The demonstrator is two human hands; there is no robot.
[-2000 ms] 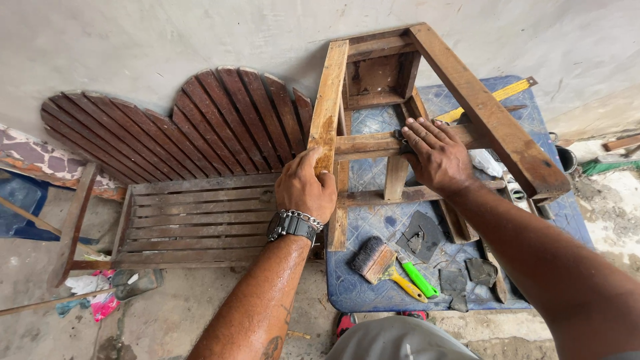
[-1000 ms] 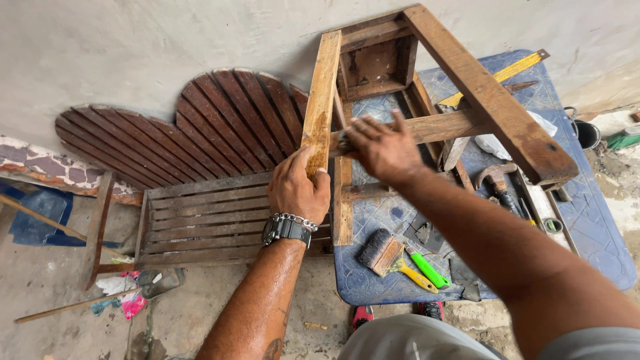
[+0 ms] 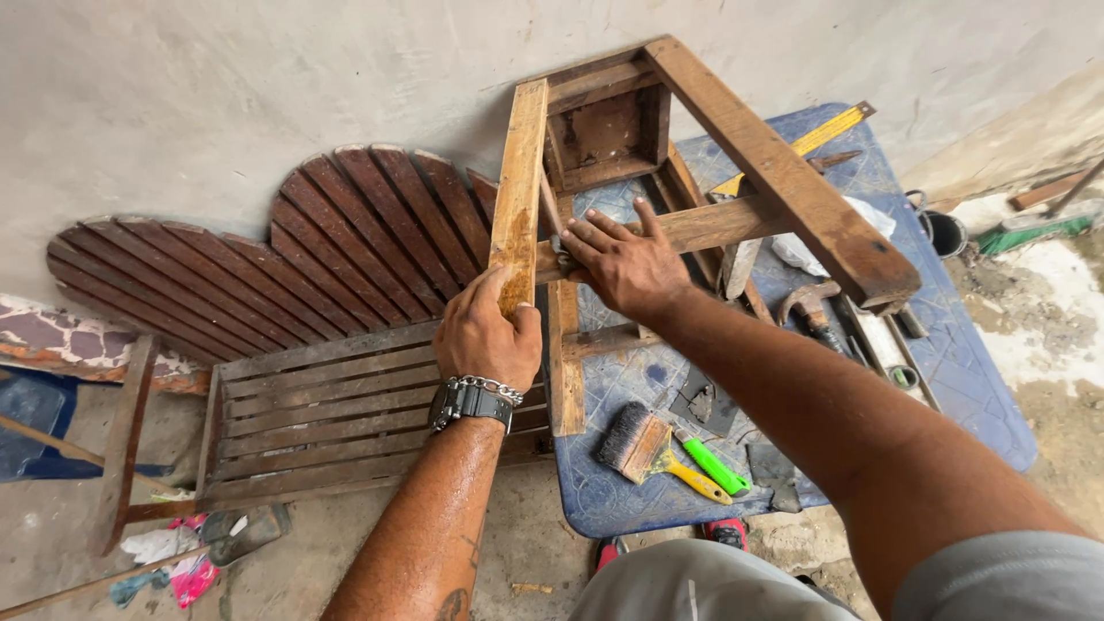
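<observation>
A wooden frame [image 3: 780, 164] with a boxed compartment stands on a blue plastic table [image 3: 966, 379]. My left hand [image 3: 489, 332], with a watch and chain bracelet at its wrist, grips the near end of the frame's lighter, wet-looking left rail [image 3: 520, 164]. My right hand [image 3: 628, 259] lies on the crossbar [image 3: 724, 224] close to that rail, fingers spread and pressing down a small dark piece, probably sandpaper, mostly hidden under the fingertips. Below the right hand, a paintbrush [image 3: 638, 444] and a green utility knife [image 3: 714, 464] rest on the table.
A claw hammer [image 3: 809, 309], a spirit level [image 3: 884, 349] and a yellow ruler [image 3: 830, 128] lie on the table. Left of it stands a slatted wooden bench [image 3: 328, 414] with a curved back against the wall. A dustpan [image 3: 250, 533] is on the floor; a black bucket [image 3: 944, 233] stands right.
My right hand has moved left along the crossbar, from its middle to near the left rail. My left hand keeps its place on the rail.
</observation>
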